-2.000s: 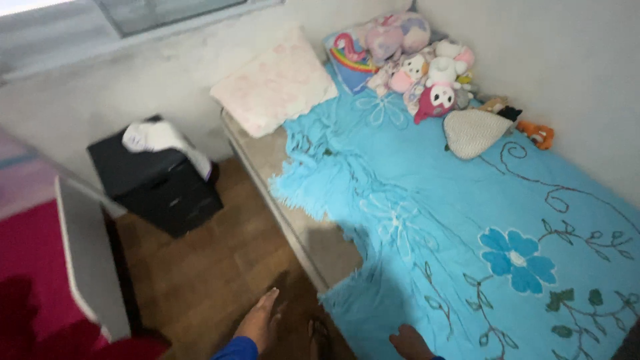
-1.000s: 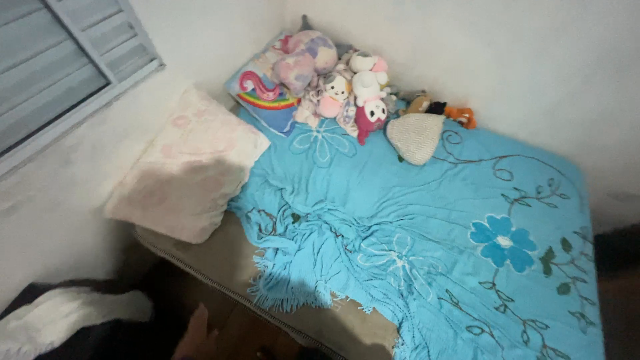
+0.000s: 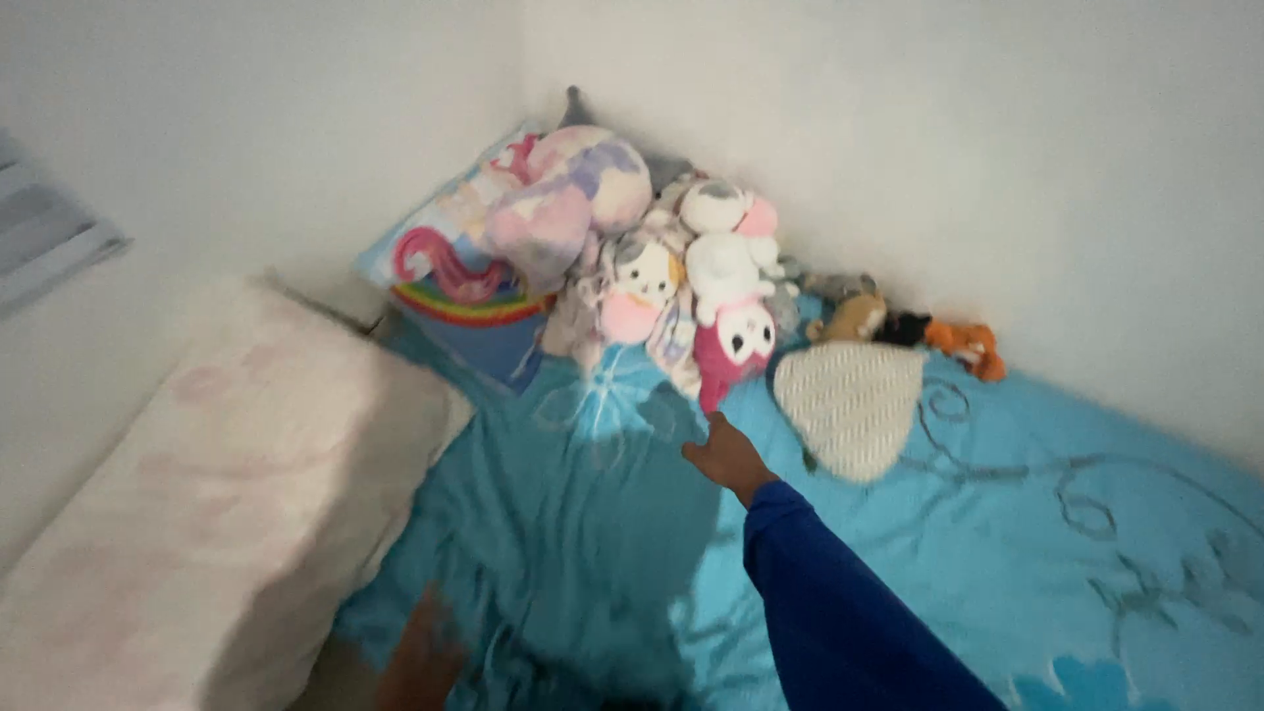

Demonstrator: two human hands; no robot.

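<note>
My right hand (image 3: 729, 456), in a blue sleeve, reaches over the bed to the lower tip of a dark pink and white plush toy (image 3: 736, 344); whether it grips the tip cannot be told. Near the bottom edge is my left hand (image 3: 425, 652), blurred, above the turquoise blanket (image 3: 583, 533). Beyond my right hand lie a white plush toy (image 3: 726, 265), a cat-faced plush (image 3: 644, 276) and a pastel plush toy (image 3: 573, 193), which rests on a rainbow-print pillow (image 3: 474, 301). A cream knitted item (image 3: 851, 407) is just right of my right hand.
A pale pink pillow (image 3: 227, 474) lies along the left side of the bed. Small plush toys, one of them orange (image 3: 968, 348), sit by the wall (image 3: 889, 148) at the right. Part of a slatted window (image 3: 49, 237) shows at the left.
My right hand has come forward over the bed to the plush toys; one second ago it was not in view. The view has moved closer to the bed's corner.
</note>
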